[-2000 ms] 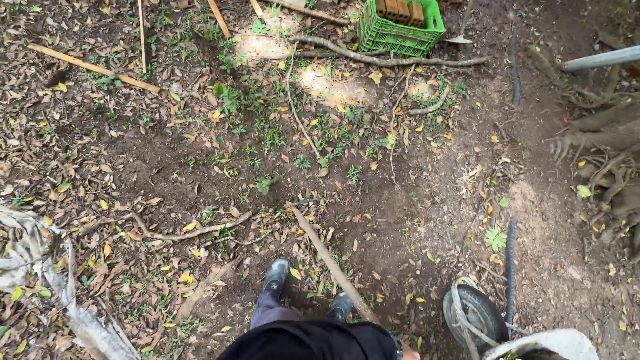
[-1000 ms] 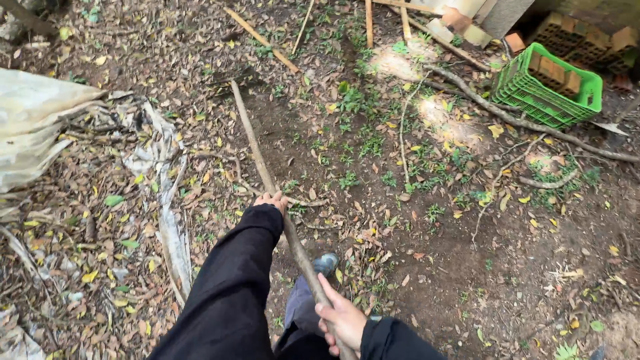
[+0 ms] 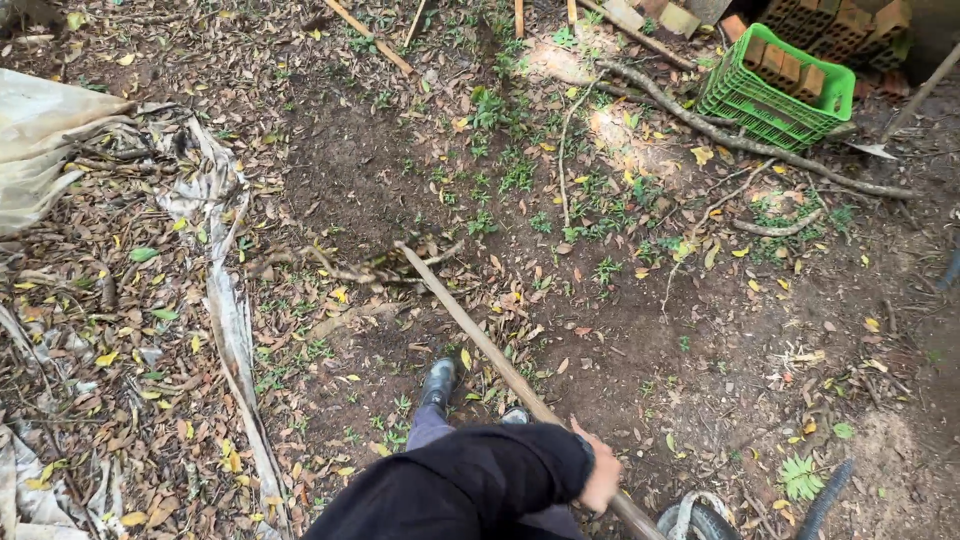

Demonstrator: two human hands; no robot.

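A long wooden pole (image 3: 480, 337) slants across the lower middle of the head view. Its far end lies by a thin branch and a small heap of leaves (image 3: 431, 251), where some of the litter is blurred; whether the pole bears a tool head there I cannot tell. My left hand (image 3: 598, 466), its black-sleeved arm reaching across my body from the bottom, is closed around the pole near the lower right. The pole runs on past that hand and out of the bottom edge. My right hand does not show.
My boot (image 3: 439, 381) stands on leaf-strewn soil. Torn plastic sheeting (image 3: 225, 315) lies at left. Top right are a green crate (image 3: 772, 120) with bricks, stacked bricks (image 3: 817, 26) and a curved branch (image 3: 720, 135). A wheel (image 3: 701, 521) and a dark curved strip (image 3: 825, 499) are bottom right.
One second ago both hands held the pole, the left one farther up it. Now my left hand is at the lower right and the right hand is out of sight. The view has shifted.
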